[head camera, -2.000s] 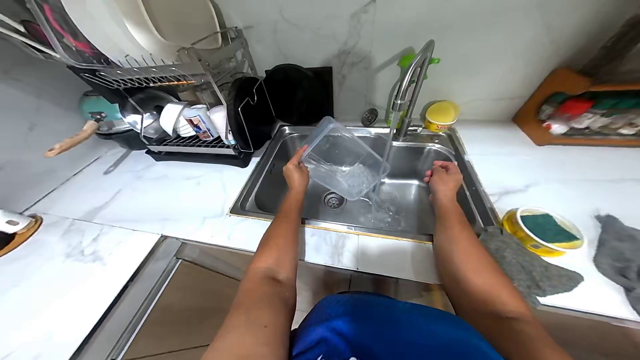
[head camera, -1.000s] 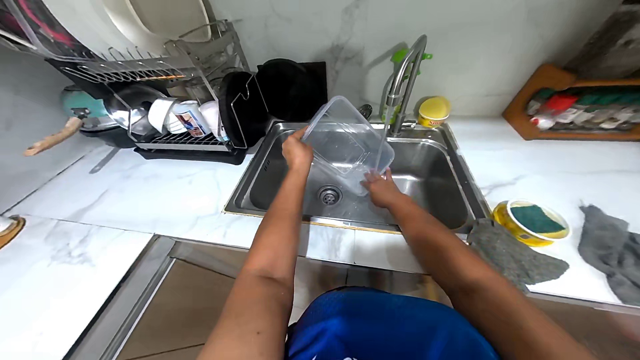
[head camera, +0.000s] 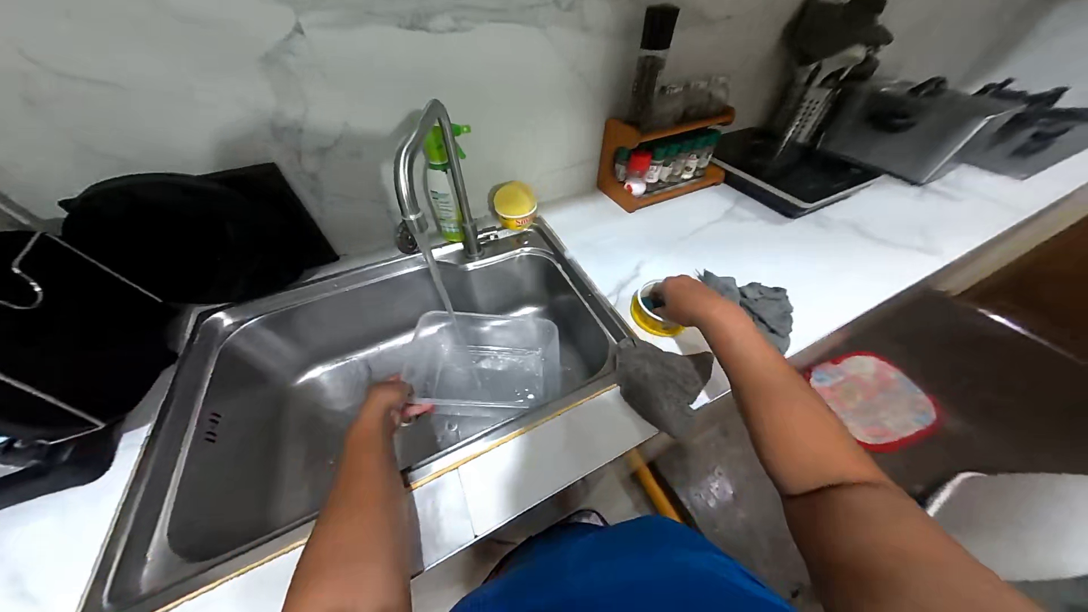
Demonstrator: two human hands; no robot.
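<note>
My left hand (head camera: 393, 403) grips the near left corner of a clear plastic container (head camera: 484, 361), which lies tilted in the stainless steel sink (head camera: 272, 459). Water runs from the curved metal faucet (head camera: 408, 183) into the container. On the counter right of the sink, my right hand (head camera: 684, 301) reaches into a yellow round tub (head camera: 653, 319). Its fingers are on the green sponge (head camera: 653, 301), mostly hidden by the hand; how firmly they hold it cannot be told.
A grey cloth (head camera: 659, 382) drapes over the counter edge, another (head camera: 765, 310) lies behind my right wrist. Behind the sink stand a green spray bottle (head camera: 444, 191) and a yellow-lidded tub (head camera: 515, 204). A wooden spice rack (head camera: 629, 174) is further right, black pans (head camera: 187, 238) at left.
My right hand has left the clear container and moved right to the yellow tub. The container is lower in the sink, under the running water. The view has swung right.
</note>
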